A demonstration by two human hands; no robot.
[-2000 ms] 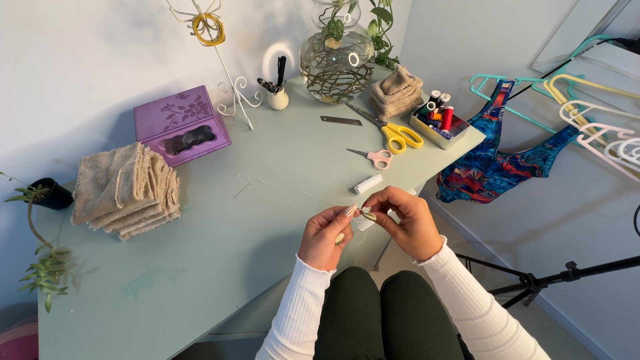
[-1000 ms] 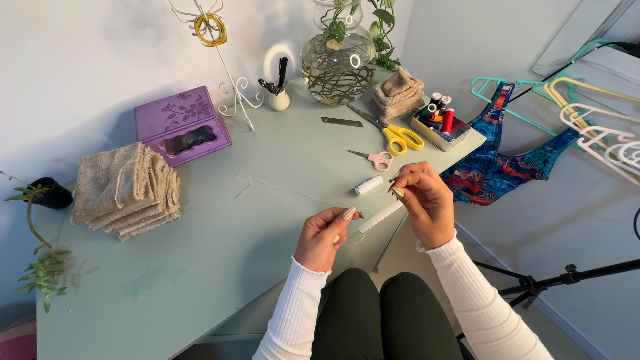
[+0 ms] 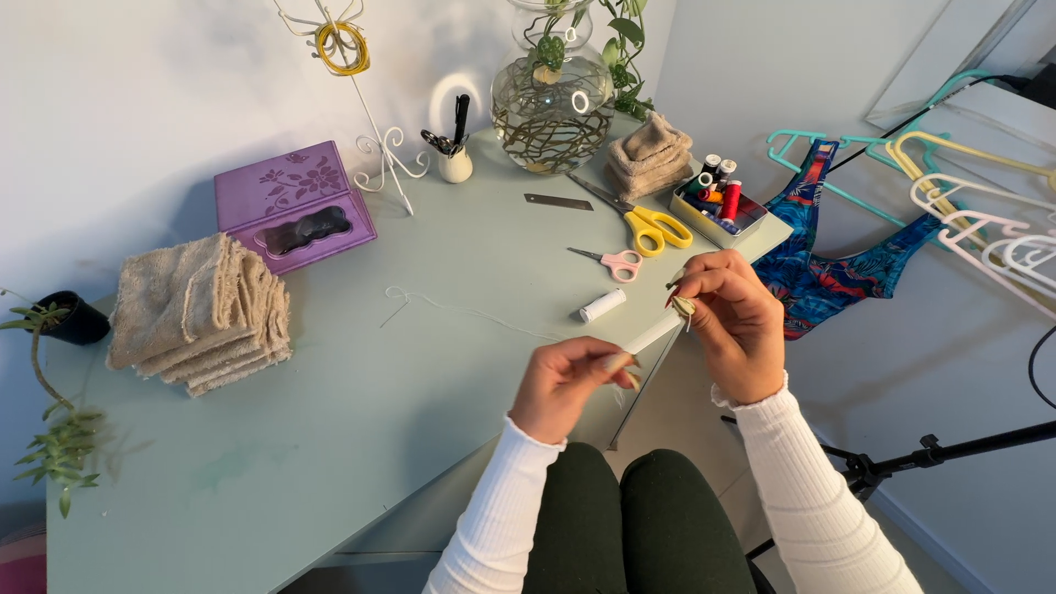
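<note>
My left hand (image 3: pixel 569 384) is at the near edge of the table, thumb and fingers pinched on white thread (image 3: pixel 495 320), which trails left across the tabletop. Up and to the right, my right hand (image 3: pixel 730 322) pinches a small pale item between thumb and fingertips; what it is cannot be made out. A narrow white strip (image 3: pixel 654 332) shows between the two hands at the table edge. Just beyond them lies a white thread spool (image 3: pixel 603 305) on its side. Past the spool are pink-handled scissors (image 3: pixel 621 265) and larger yellow-handled scissors (image 3: pixel 657 230).
A metal blade (image 3: pixel 558 201) and an open tin (image 3: pixel 722 235) of thread spools lie farther back. Folded beige cloths (image 3: pixel 198 309) stand left, more (image 3: pixel 649 157) by a glass vase (image 3: pixel 553 107). A purple box (image 3: pixel 297 206) is near the wall. Hangers (image 3: pixel 973 194) and a tripod (image 3: pixel 932 450) are right.
My hands were close together two seconds ago and are now apart, the right one farther up and to the right. The white strip between them shows more plainly than at first.
</note>
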